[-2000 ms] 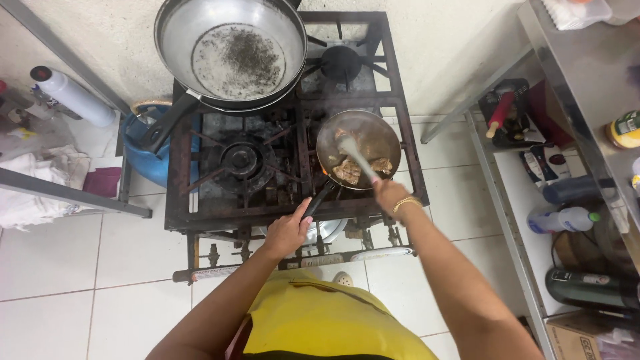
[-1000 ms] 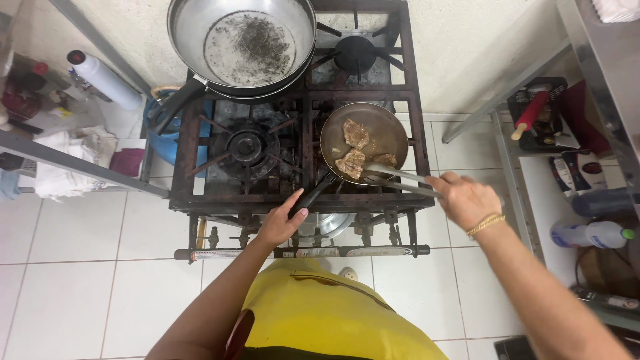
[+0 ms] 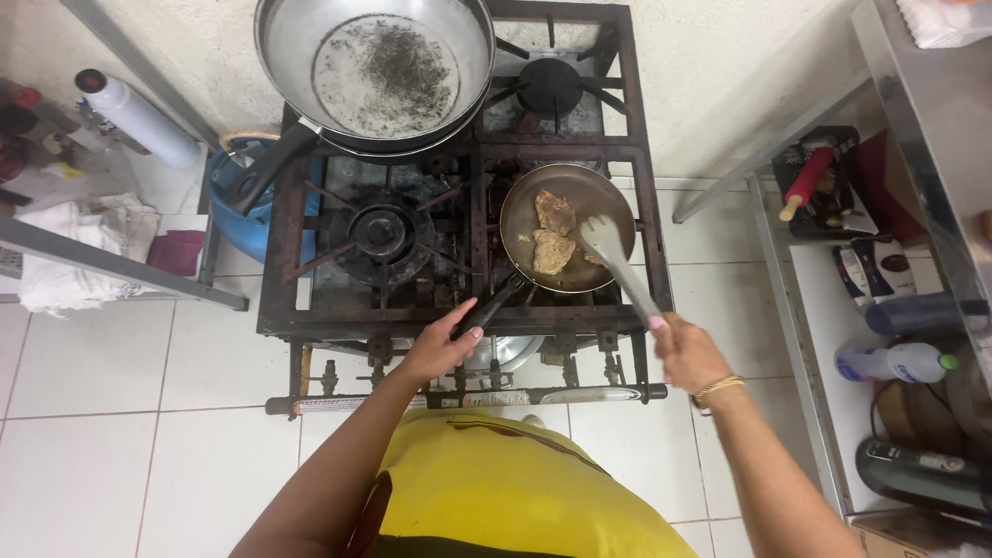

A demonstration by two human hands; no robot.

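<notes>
My left hand (image 3: 446,341) grips the black handle of a small frying pan (image 3: 601,182) on the front right burner. Browned pieces of meat (image 3: 554,250) lie in the pan, two of them near its left and middle. In my right hand (image 3: 686,353) is a pale grey utensil (image 3: 632,280), which looks like tongs; its scalloped end is over the right part of the pan, beside a small piece partly hidden behind it. Whether its end touches the pan I cannot tell.
A large pan (image 3: 387,77), stacked on another, covers the back left of the gas stove (image 3: 465,318). A blue gas cylinder (image 3: 252,198) stands left of the stove. Shelves with bottles and cloths (image 3: 93,240) are at left; a metal table (image 3: 922,132) with a lower shelf is at right.
A second ago the utensil showed two separate arms over the pan's lower right; now they appear together and its end is higher in the pan. My left hand remains on the handle.
</notes>
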